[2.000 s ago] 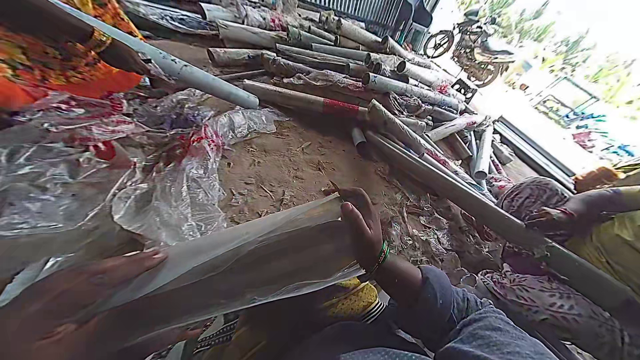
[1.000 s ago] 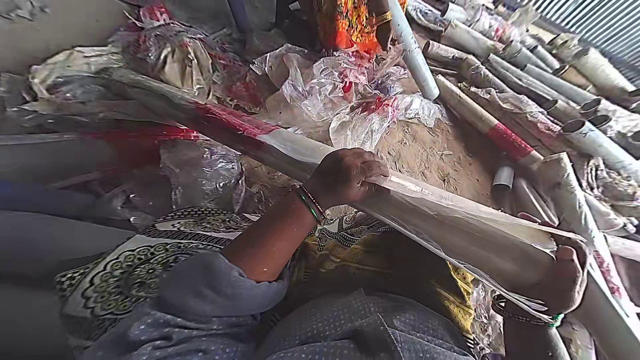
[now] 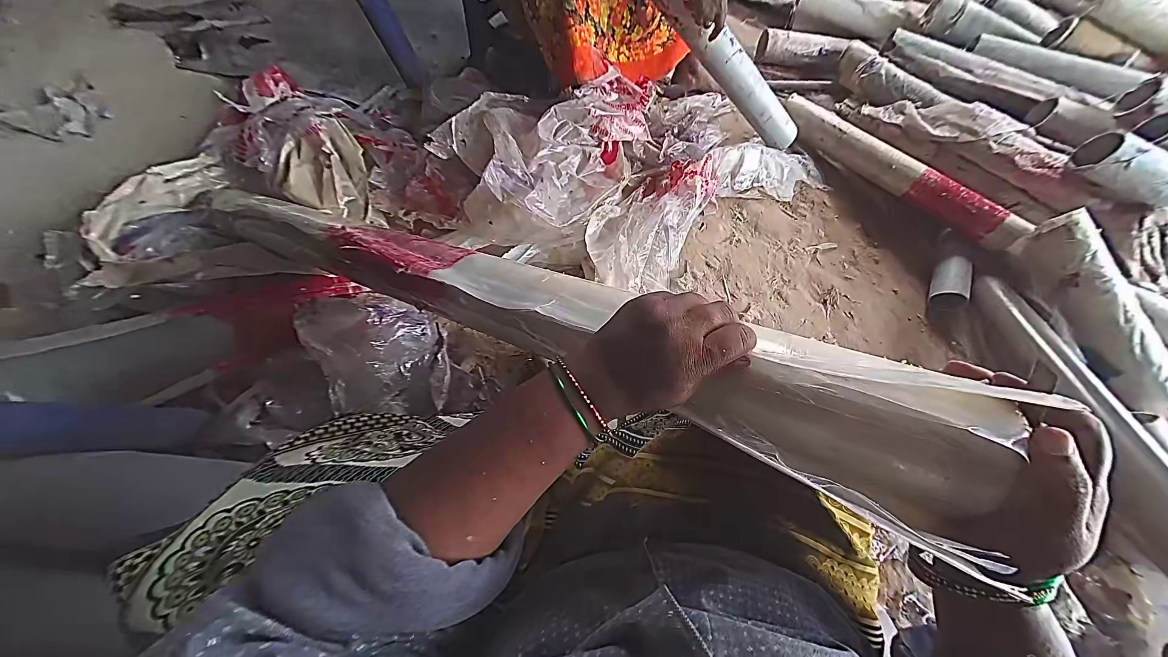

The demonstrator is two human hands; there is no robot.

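Note:
Across my lap lies a long tube (image 3: pixel 821 429) wrapped in clear plastic film, with a red band (image 3: pixel 397 251) on its upper left part. My left hand (image 3: pixel 671 351), with bangles at the wrist, is closed over the middle of the tube from above. At the tube's lower right end, my right hand (image 3: pixel 1063 484) holds the end and the loose film edge; its fingers wrap behind the film and the thumb points up. Part of the right fingers is hidden by film.
Crumpled plastic film (image 3: pixel 584 164) with red print lies beyond the tube. Many pale tubes (image 3: pixel 995 73) are piled at the upper right. A person in orange patterned cloth (image 3: pixel 620 41) is at the top, near an upright tube (image 3: pixel 753 87). A short pipe (image 3: pixel 951 274) rests on the dirt ground.
The view has swung toward the left since the oldest frame. Over the last second, both hands keep nearly the same places on the tube.

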